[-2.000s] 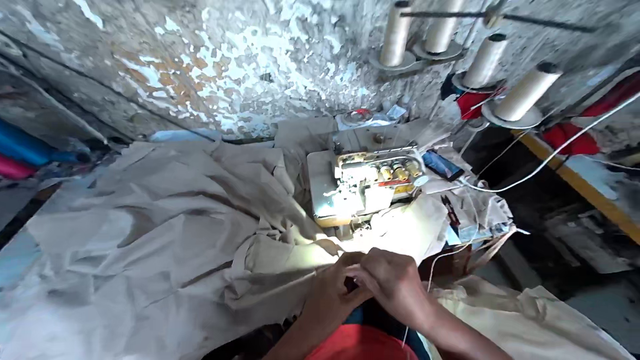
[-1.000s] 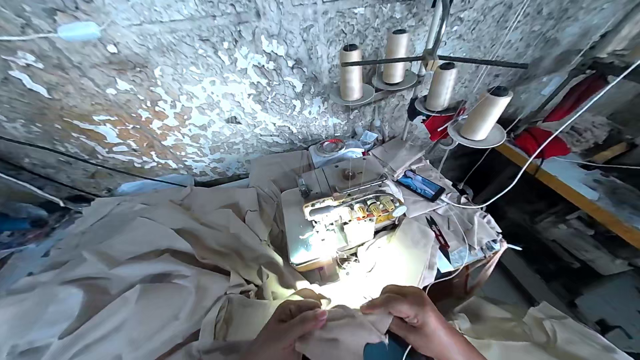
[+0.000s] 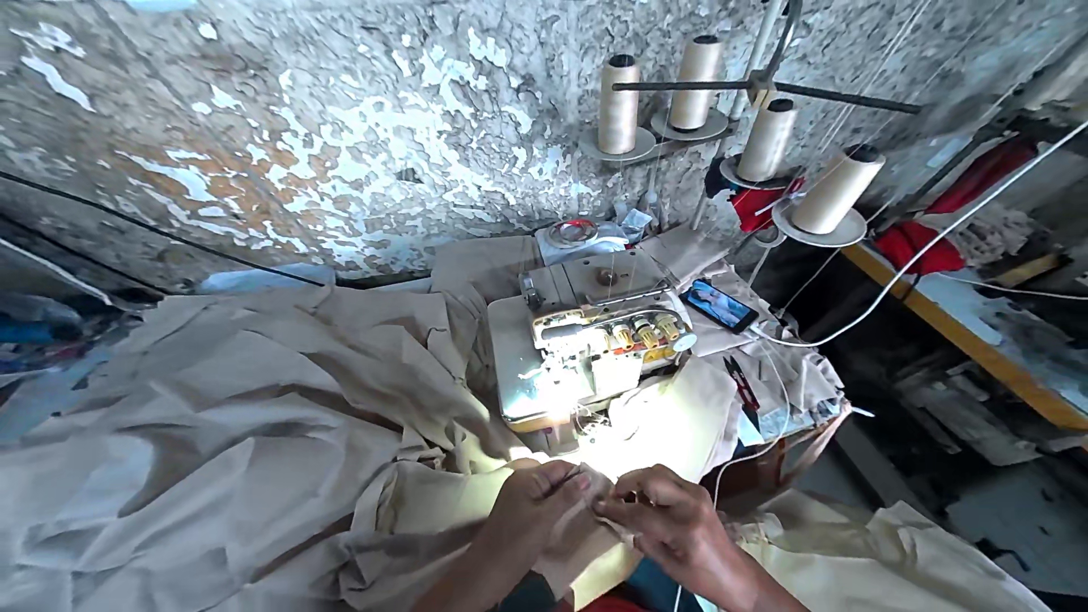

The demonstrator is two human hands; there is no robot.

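Note:
At the bottom centre, my left hand (image 3: 535, 510) pinches the edge of a piece of beige fabric (image 3: 571, 544). My right hand (image 3: 667, 518) holds the same piece close by on its right, thumb and finger together. Just beyond both hands stands an overlock sewing machine (image 3: 595, 331), its lamp brightly lighting the needle area. A large heap of beige fabric (image 3: 255, 442) spreads to the left of the machine and reaches my left forearm. Thread snips (image 3: 742, 387) with red handles lie on the table right of the machine.
Several thread cones (image 3: 618, 106) stand on a rack behind the machine. A phone (image 3: 719, 306) with a lit screen lies to the right, with a white cable (image 3: 901, 293) running from it. More beige fabric (image 3: 884, 552) lies at the lower right. A peeling wall (image 3: 382, 127) rises behind.
My hands were close together over a red thing two seconds ago, then spread apart with the beige piece between them. Now they are nearer each other on that piece. The view has shifted.

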